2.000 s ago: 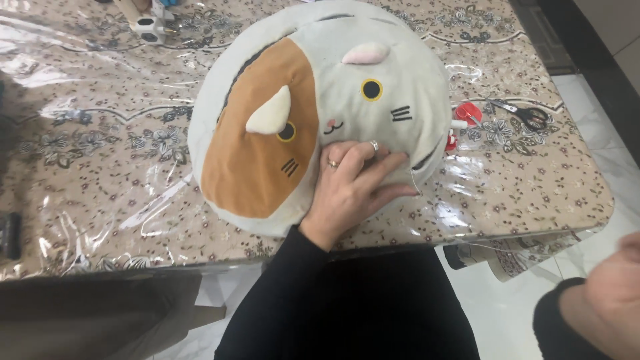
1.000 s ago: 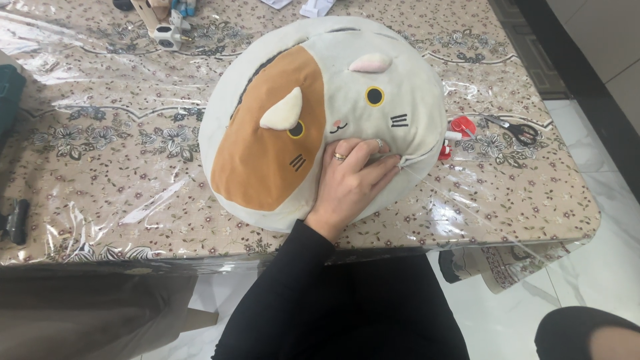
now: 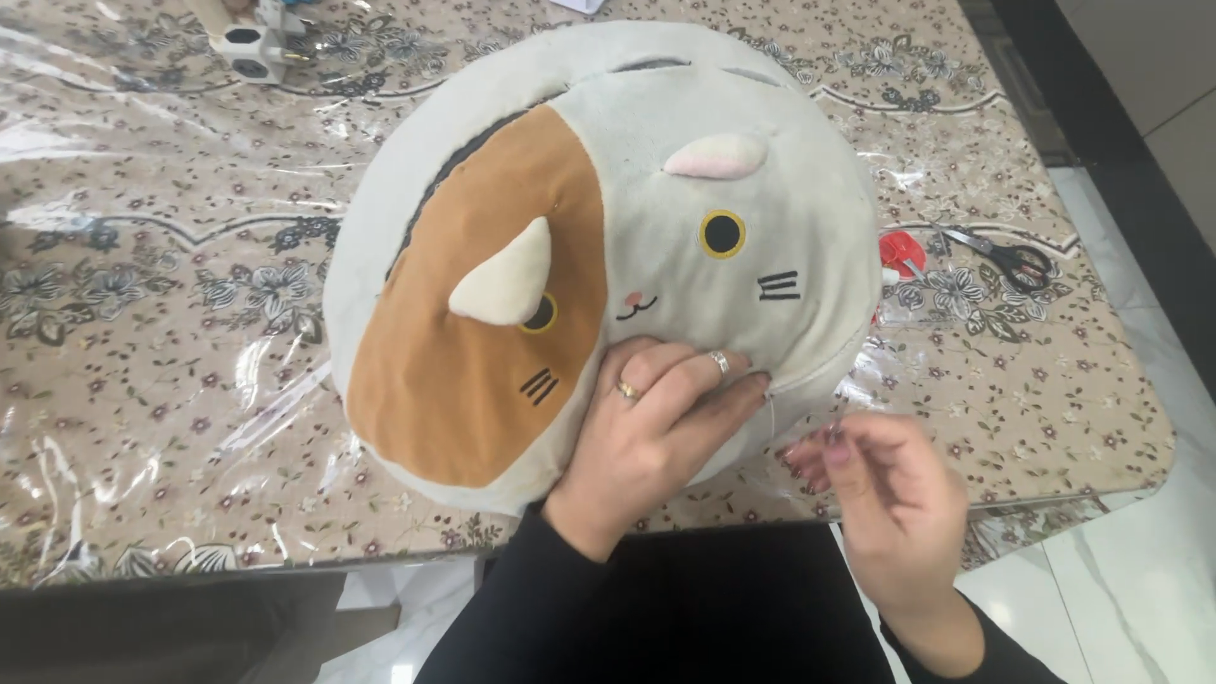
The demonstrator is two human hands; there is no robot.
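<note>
A round plush cat cushion (image 3: 665,104), pale grey with an orange-brown patch, lies face up on the table. My left hand (image 3: 655,418), with two rings, grips the cushion's fabric below the embroidered mouth, its fingertips at a seam on the lower right. A thin pale thread (image 3: 772,415) comes out of the fabric by those fingertips. Just right of the cushion's lower edge is my right hand (image 3: 883,484), thumb and forefinger pinched together. The thread runs toward it; whether a needle is between the fingers cannot be made out.
Black-handled scissors (image 3: 1012,261) lie right of the cushion, beside a red round object (image 3: 902,255). A white power-socket cube (image 3: 252,52) stands at the upper left. Clear plastic covers the floral tablecloth (image 3: 142,380), whose near edge runs in front of my body.
My right hand has come from the lower right, off the table, to beside the cushion's lower right edge. My left hand has stayed on the cushion.
</note>
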